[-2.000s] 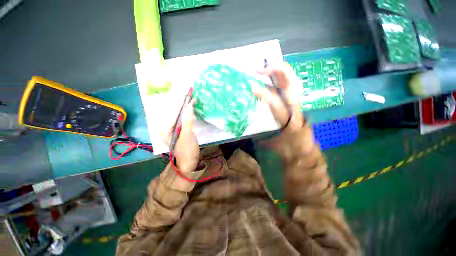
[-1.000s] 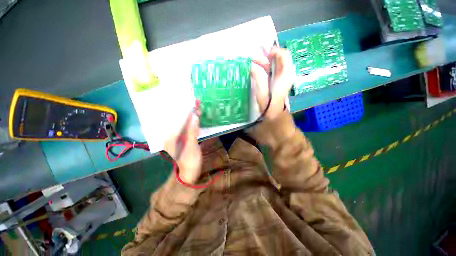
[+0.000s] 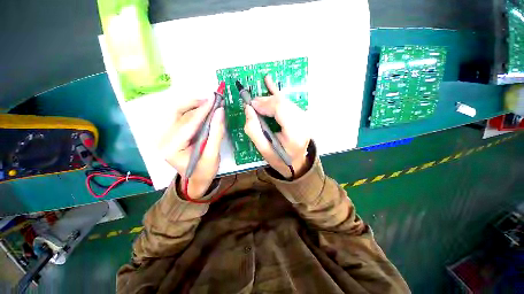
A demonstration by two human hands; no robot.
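A green printed circuit board [image 3: 293,80] lies flat on the white work pad [image 3: 189,43]. My left hand [image 3: 195,138] holds the red test probe [image 3: 201,138], its red tip at the board's upper left edge. My right hand [image 3: 278,129] holds the black test probe [image 3: 265,126], its black tip over the board's upper left part, a little right of the red tip. Whether either tip touches the board cannot be told. My right hand covers the board's lower right part.
The yellow-edged multimeter [image 3: 43,146] is at the left, with coiled test leads [image 3: 112,179] beside it. A lime strip [image 3: 129,46] lies on the pad's upper left. Another green board [image 3: 408,86] lies right of the pad. A small white bar [image 3: 465,109] lies near the bench edge.
The board was held up between my hands and now lies on the pad. Both probes have turned so their tips point at its upper left. The view has moved closer to the bench.
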